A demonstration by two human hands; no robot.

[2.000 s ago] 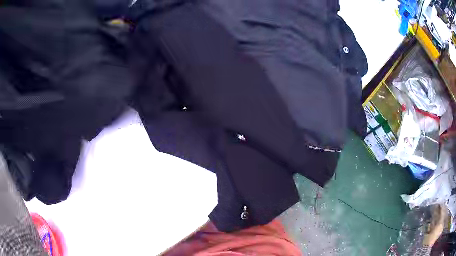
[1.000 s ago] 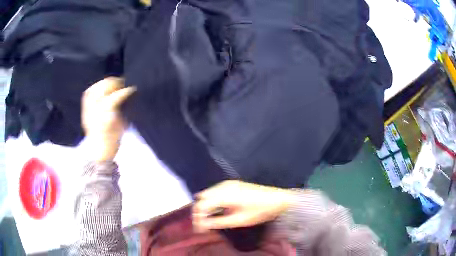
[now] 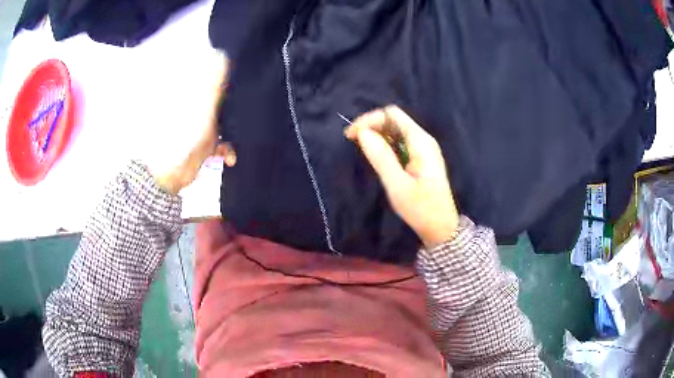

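Note:
A dark garment [image 3: 502,133] lies over the table and down to my lap, a pale chain-like line [image 3: 301,136] running along it. My right hand [image 3: 414,173] is above the garment, right of that line. Its thumb and finger pinch a thin silver needle [image 3: 344,119] pointing up and left. A small greenish-dark thing, apparently thread snips [image 3: 403,151], shows in its palm. My left hand [image 3: 193,151] is at the garment's left edge, pale against the white table and partly washed out; its grip is unclear.
A red dish [image 3: 26,148] with a blue-purple V-shaped item stands on the white table [image 3: 133,88] at left. More dark cloth [image 3: 111,18] lies at upper left. A reddish apron [image 3: 295,325] covers my lap. Plastic bags [image 3: 617,284] and packs lie at right over green floor.
My hands, out of view two seconds ago, came in and moved up over the garment. The garment now lies spread with its pale line showing. The needle now shows at my right fingertips.

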